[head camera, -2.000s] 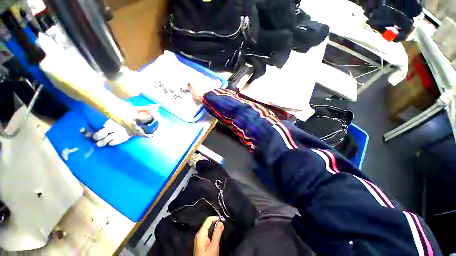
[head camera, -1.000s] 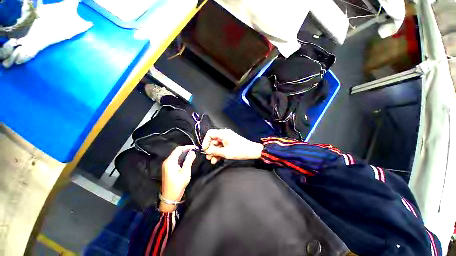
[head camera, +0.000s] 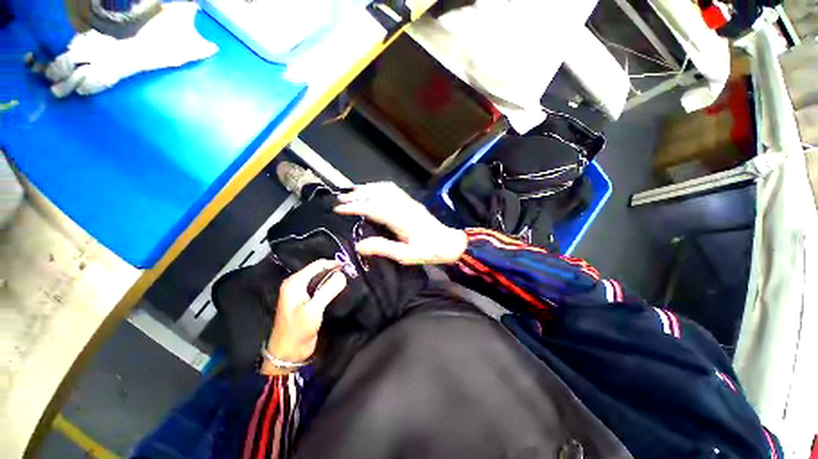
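A black fabric bag (head camera: 256, 291) lies on my lap, with a pale zipper line (head camera: 309, 235) curving across it. My left hand (head camera: 303, 309) pinches the bag near the zipper's end, thumb against fingers; a small shiny piece (head camera: 345, 262) shows at the fingertips, too small to make out. My right hand (head camera: 395, 224) lies over the bag just beyond, with thumb and fingers spread around a loop of pale zipper line. Whether its fingertips grip the fabric is unclear.
The bench at left has a blue mat (head camera: 179, 134), a white glove (head camera: 126, 58) and a shallow tray (head camera: 274, 22) at the back. A blue crate (head camera: 592, 211) on the floor holds black bags (head camera: 543, 166). A brown cardboard box (head camera: 422, 103) is under the bench.
My right hand came back from the tray to the bag, touched my left fingertips, then moved forward and opened wider. My left hand keeps its pinch. The view has turned down towards my lap.
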